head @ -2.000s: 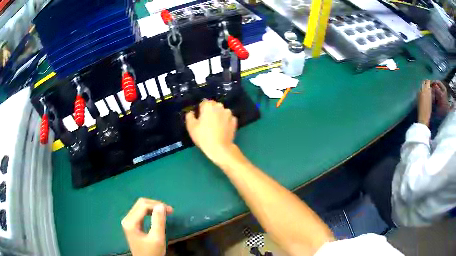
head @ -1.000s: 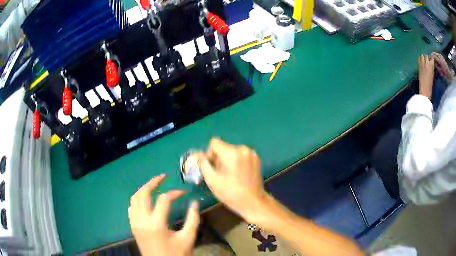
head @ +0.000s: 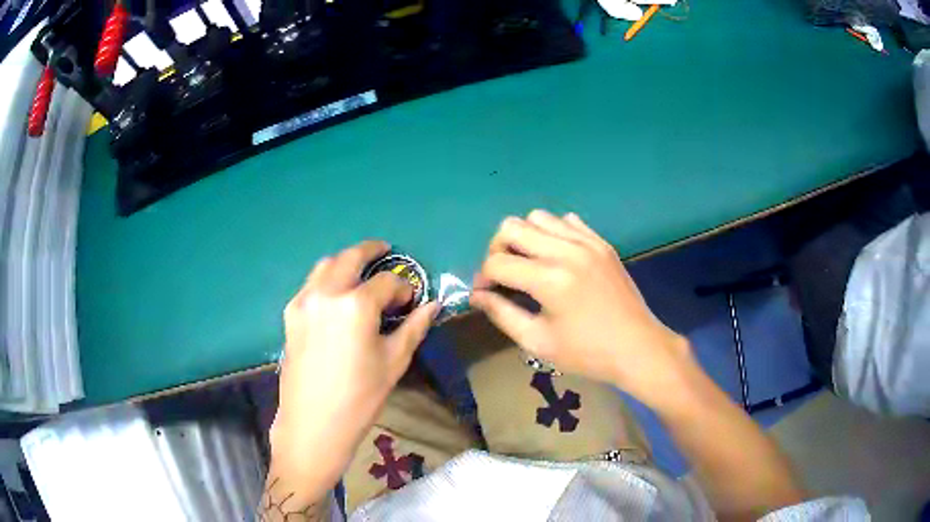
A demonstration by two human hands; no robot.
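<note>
A small round watch head (head: 410, 273) with a dark rim and gold or yellow details is held in my left hand (head: 352, 316), at the front edge of the green mat. My left fingers wrap its left and lower side and hide part of it. A small clear or whitish film scrap (head: 453, 290) lies between the watch head and my right hand (head: 556, 291). My right thumb and fingertips pinch the film's right end. I cannot tell whether the film is still joined to the watch head.
The black clamping jig (head: 314, 114) stands at the upper left, with red-gripped toggle clamps (head: 110, 41). Stacked white foam trays (head: 41, 255) are at the left. An orange stick (head: 642, 22) lies at the top. A person's sleeve (head: 887, 316) is at the right, beyond the curved bench edge.
The view has tilted down. My right hand left the jig and brought over the round unit. My left hand has now taken it, and my right hand has moved right, holding film.
</note>
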